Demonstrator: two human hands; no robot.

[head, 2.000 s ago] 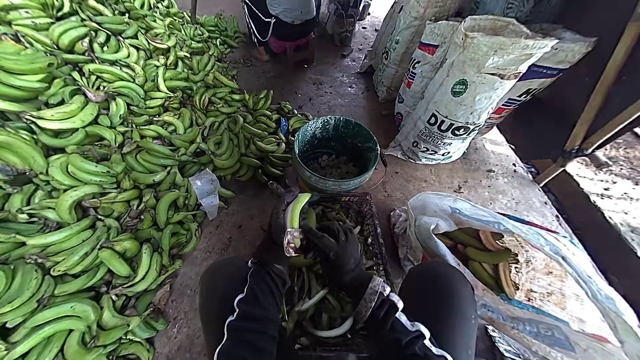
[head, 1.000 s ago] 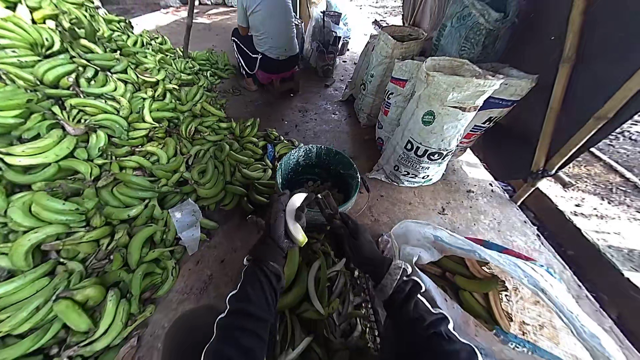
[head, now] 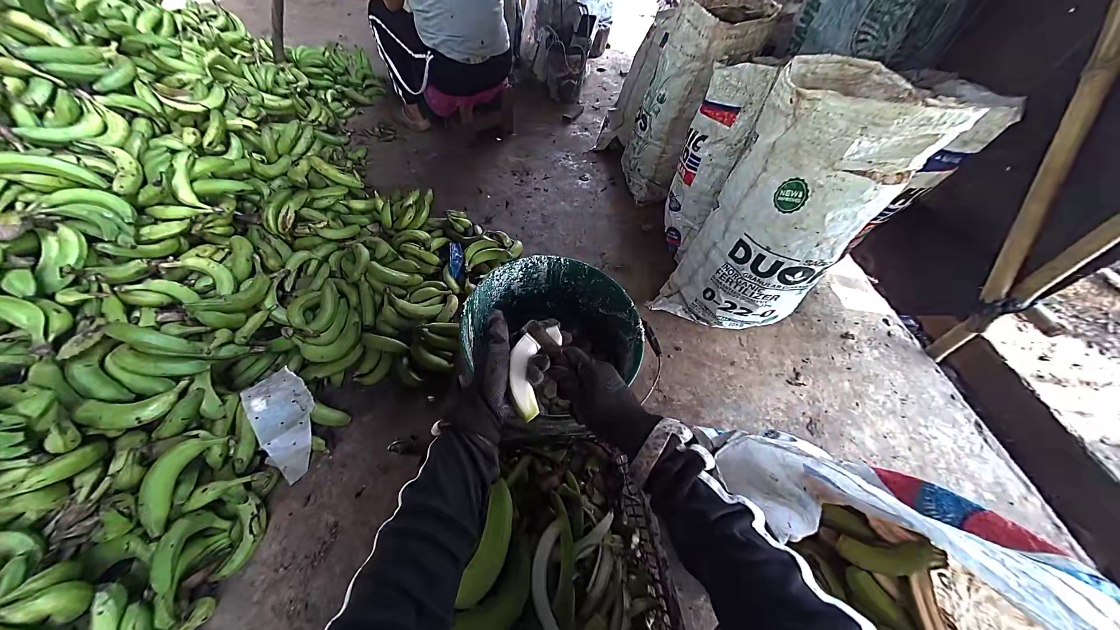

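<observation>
Both my hands wear dark gloves over the near side of a green bucket [head: 490,293]. A pale peeled plantain [head: 522,372], green at its lower tip, lies between them. My left hand [head: 493,372] is beside its left side; its fingers are partly hidden, so its grip is unclear. My right hand [head: 591,381] is closed around something small and dark at the plantain's upper right; I cannot tell what it is. Below my hands, a crate [head: 643,534] holds green plantains [head: 490,547] and loose peels [head: 599,560].
A large heap of green plantains [head: 166,297] covers the left floor, with a plastic scrap [head: 280,420] on its edge. Upright fertilizer sacks [head: 770,201] stand at the upper right. An open sack [head: 779,490] with plantains lies lower right. A person [head: 459,44] sits low ahead.
The plantain, held between my hands over the crate two seconds ago with green skin showing, is now mostly white and over the bucket's near side. My hands have moved forward. The view has shifted.
</observation>
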